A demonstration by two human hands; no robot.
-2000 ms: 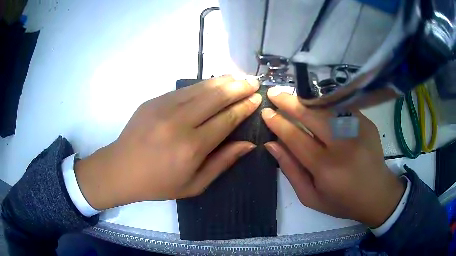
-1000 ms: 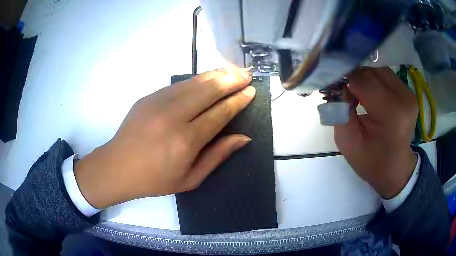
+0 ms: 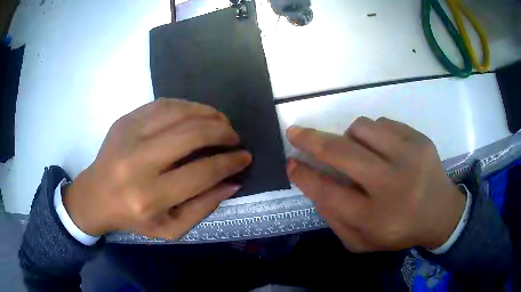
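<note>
A dark rectangular cloth panel (image 3: 214,68) lies flat on the white table, its top right corner under the presser foot (image 3: 241,9) at the top edge of the view. My left hand (image 3: 165,165) rests over the panel's lower left part, its fingertips on the cloth. My right hand (image 3: 371,182) is just right of the panel's lower right edge, fingers bent and slightly apart, with nothing seen in it. Whether its fingertips touch the cloth edge is hard to tell.
Snips with a green handle (image 3: 443,43) and a yellow handle (image 3: 474,34) lie at the upper right. Dark cloth (image 3: 10,102) is at the left table edge. A dark flat thing (image 3: 509,94) is at the right edge. A printed measuring strip (image 3: 263,222) runs along the front.
The view has shifted, so panel and machine parts sit higher. My right hand has left the knob by the machine head and come down beside the panel. My left hand has moved lower on the cloth.
</note>
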